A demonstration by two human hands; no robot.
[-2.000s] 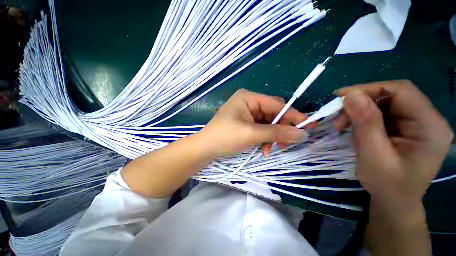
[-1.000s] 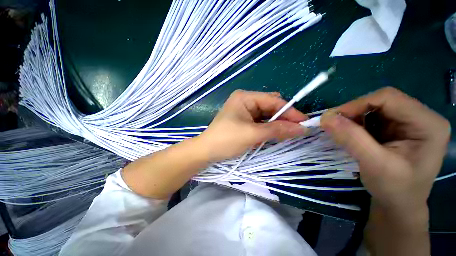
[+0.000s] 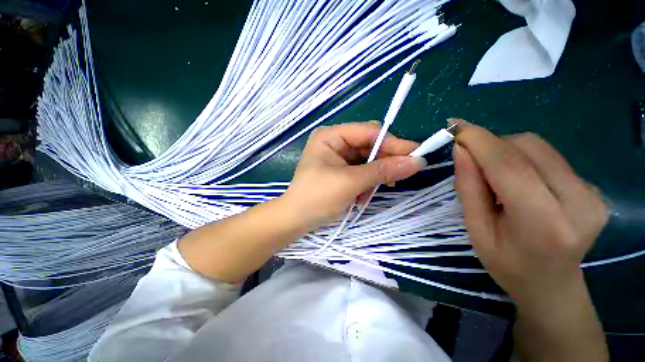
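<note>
My left hand (image 3: 353, 170) is bare and holds two white cables near their plug ends. One plug end (image 3: 400, 99) points up and away, with a small metal tip. The other plug end (image 3: 432, 143) is pinched between my left thumb and finger and points right. My right hand (image 3: 520, 198) has its thumb and forefinger at the metal tip of this second plug end. Its other fingers are curled, and what lies inside them is hidden. White cables (image 3: 410, 226) fan out beneath both hands, their right ends partly hidden by my right hand.
A large bundle of white cables (image 3: 283, 85) curves across the upper table (image 3: 170, 63). Greyer cable strands (image 3: 78, 230) hang at the lower left. A white cloth or paper piece (image 3: 527, 53) lies at the upper right. A translucent object is cut off at the right edge.
The upward plug end has swung left and stands steeper. The second plug end now shows clear of my right fingers, which have shifted to its metal tip.
</note>
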